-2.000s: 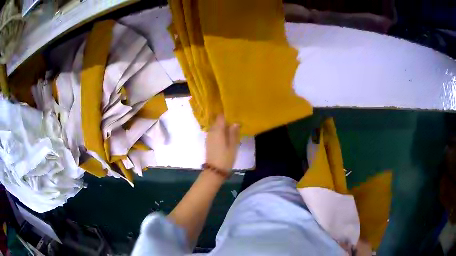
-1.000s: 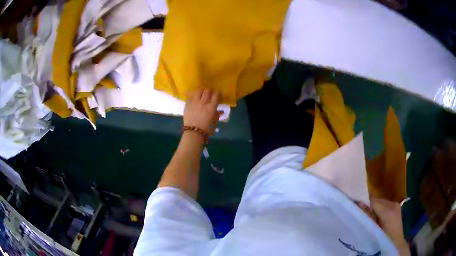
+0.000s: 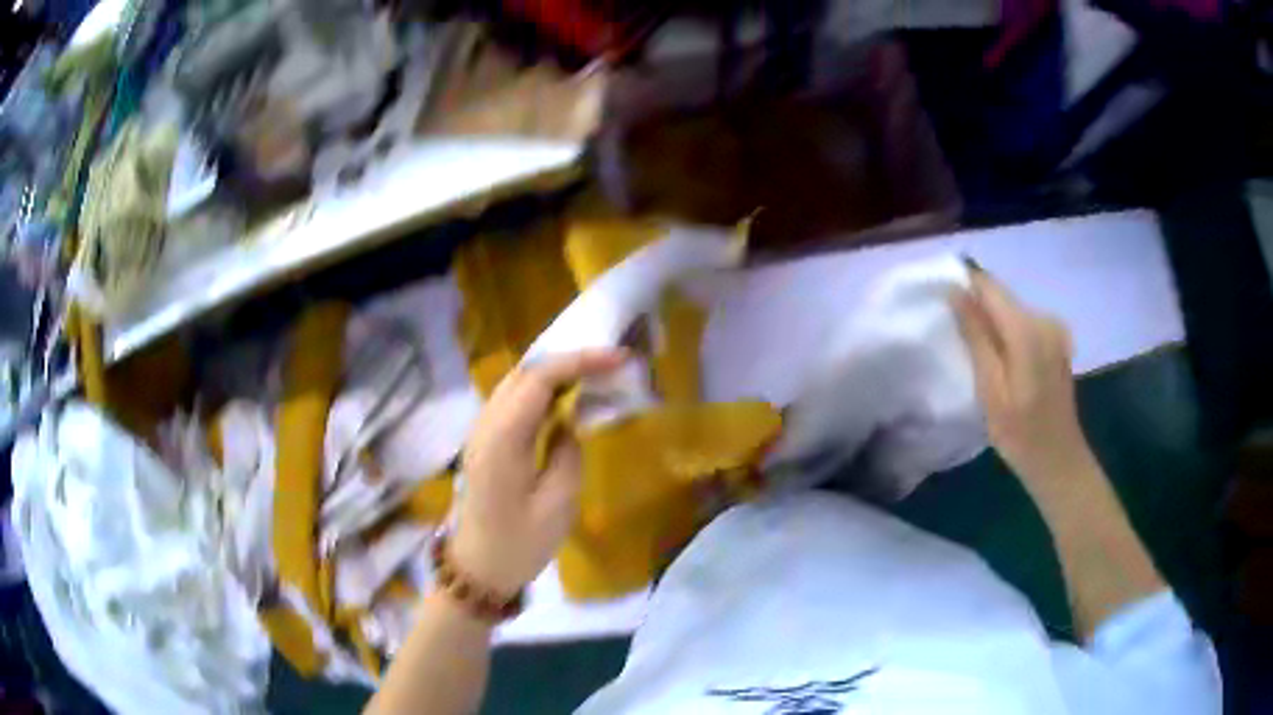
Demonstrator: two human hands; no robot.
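Observation:
My left hand, with a beaded bracelet, grips a bunched mustard and pale cut piece over the bench. My right hand holds the edge of a white or pale cloth piece, blurred by motion, at the right of the bench. Mustard cloth lies below and between my hands, partly on the white bench top. How the pieces join or overlap is too blurred to tell.
A pile of pale and mustard cut pieces lies on the bench at left, beside a large white fabric heap. A white table edge runs behind at upper left. Green floor shows at right.
My right hand has come up from the lower right to above the bench and now holds pale cloth. My left hand has left the stack's near edge and grips bunched cloth. The view has shifted.

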